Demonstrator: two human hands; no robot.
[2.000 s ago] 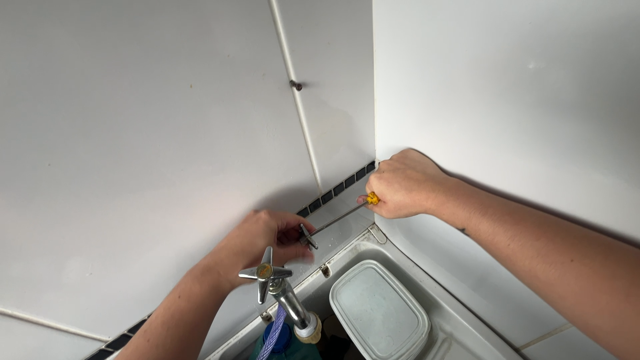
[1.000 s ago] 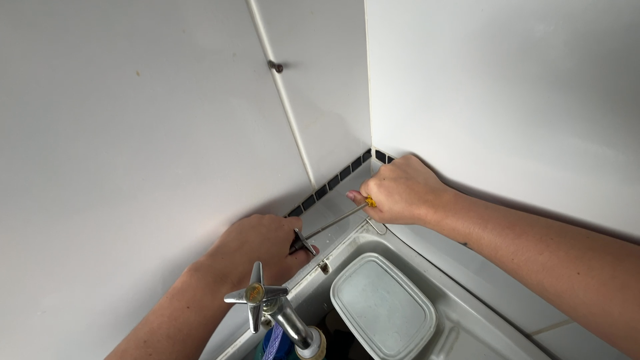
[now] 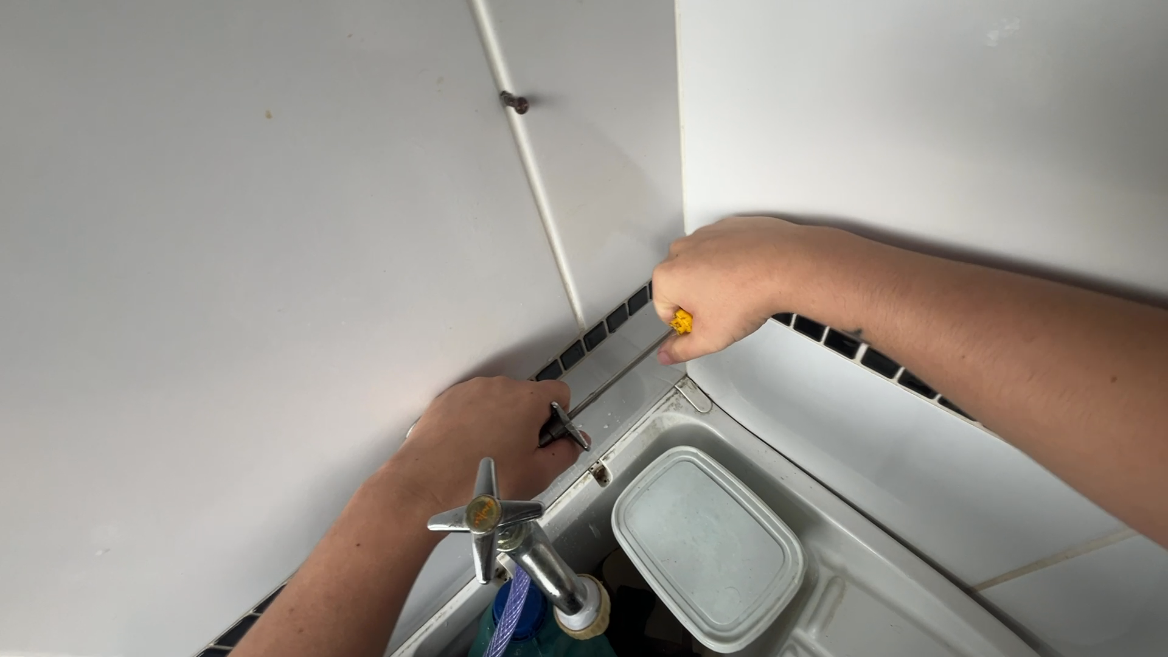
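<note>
My right hand (image 3: 721,283) is closed round the yellow handle (image 3: 681,321) of a screwdriver in the wall corner. Its long metal shaft (image 3: 625,370) slants down and left to a metal cross handle (image 3: 569,426), where my left hand (image 3: 497,433) is. The fingers of my left hand curl round the cross handle's dark base, against the tiled wall; its far fingers are hidden. Whether the screwdriver's tip touches the cross handle cannot be told. Just in front of my left wrist stands a chrome tap (image 3: 484,516) with a star-shaped handle, its spout pointing down over the sink.
A plastic tub with a pale lid (image 3: 710,547) sits in the white laundry sink (image 3: 876,557). A bottle with a blue cap (image 3: 518,613) and a purple braided hose (image 3: 507,620) are below the tap. A rusty screw (image 3: 516,102) sticks out of the wall above.
My left hand's fingers have closed in nearer the cross handle than in the oldest frame. My right hand stays on the screwdriver in the corner.
</note>
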